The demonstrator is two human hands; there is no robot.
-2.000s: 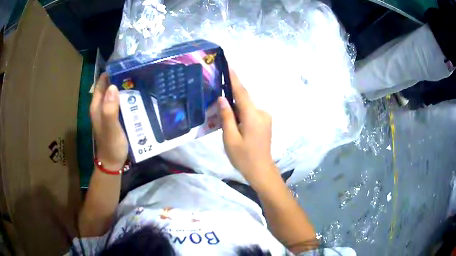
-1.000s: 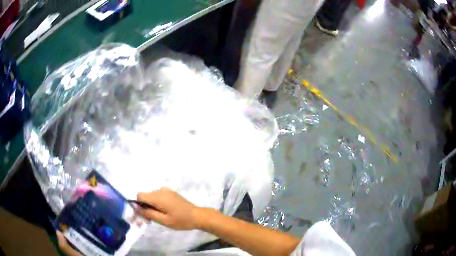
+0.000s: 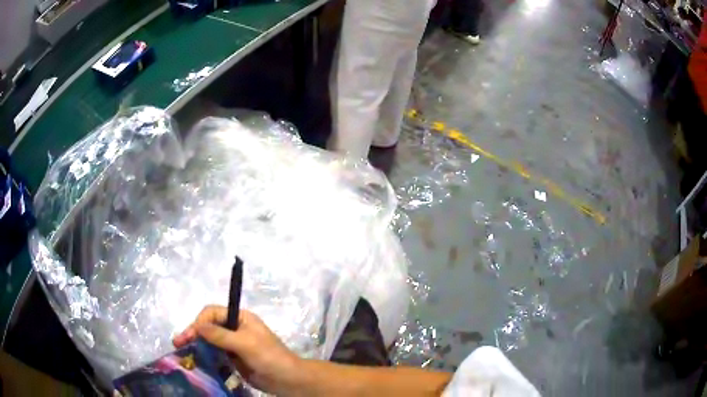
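My right hand (image 3: 240, 346) is at the bottom left of the picture. It holds a slim black pen-like cutter (image 3: 235, 293) that points up, and its fingers are at the upper edge of a dark blue and pink retail box (image 3: 183, 375). The box is cut off by the bottom edge. My left hand is not in view. A large clear waste bag (image 3: 310, 225) stands open just beyond the box, glaring white, with crumpled scrap film (image 3: 124, 291) inside.
A green workbench (image 3: 225, 35) curves behind the bag, with a retail box (image 3: 122, 62) on it and dark blue boxes (image 3: 11, 205) at its left. A person's light trousers (image 3: 376, 74) are beyond. Scrap film (image 3: 523, 310) litters the grey floor.
The view has swung right from the brown carton. The retail box has dropped lower and is mostly out of the picture. The cutter now points up, and my left hand has left the view.
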